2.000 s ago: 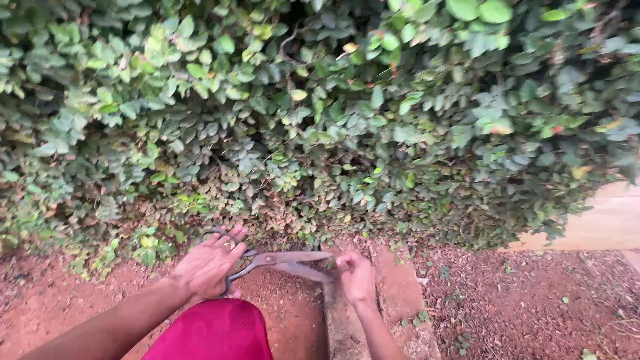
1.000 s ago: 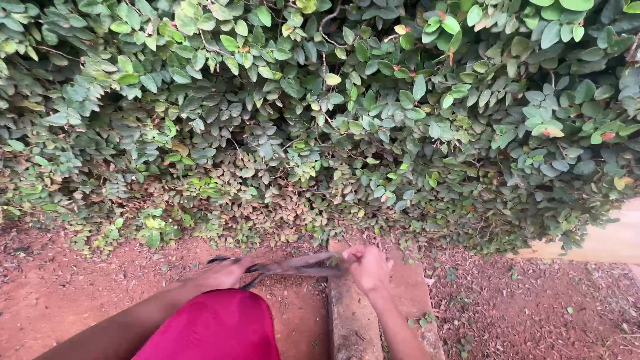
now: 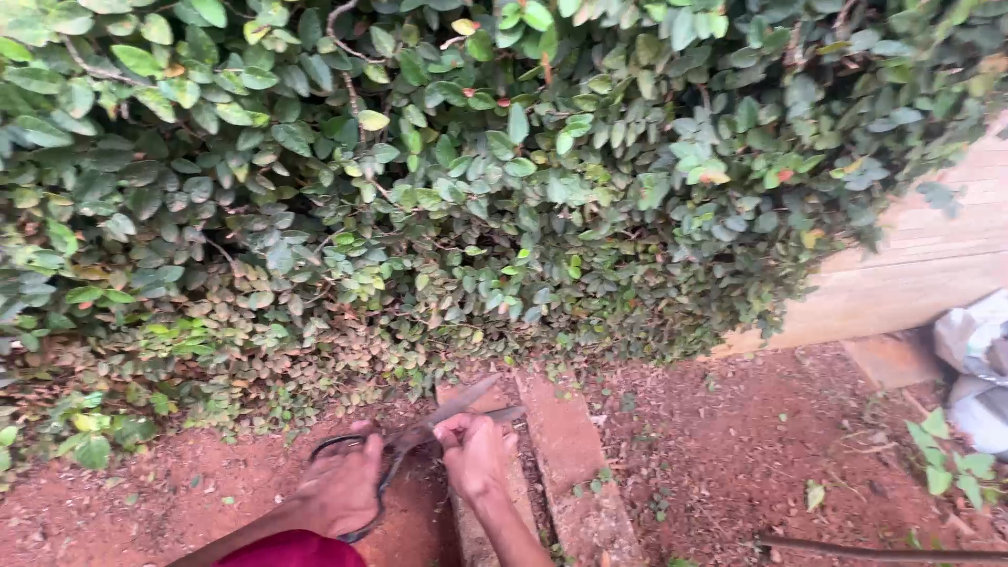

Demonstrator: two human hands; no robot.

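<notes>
My left hand (image 3: 342,480) grips the black handles of a large pair of metal shears (image 3: 421,429), whose blades stand apart and point up and right. Beside the blades is my right hand (image 3: 476,453), its thumb and fingers pinched together near the lower blade; whether it holds anything between them I cannot tell. Just beyond the blade tips hangs the lower edge of a leafy creeper (image 3: 504,299), a dense mass of small green leaves with some brown ones low down.
Two long brick-like edging strips (image 3: 579,465) run away from me over red soil (image 3: 709,441). A pale wall (image 3: 890,268) shows at the right, with white sacks (image 3: 976,346) near it. A thin stick (image 3: 858,547) lies at the lower right.
The shears' blades were closer together a second ago and now stand wider apart, angled more upward. The view has shifted to the right, bringing the white sacks in.
</notes>
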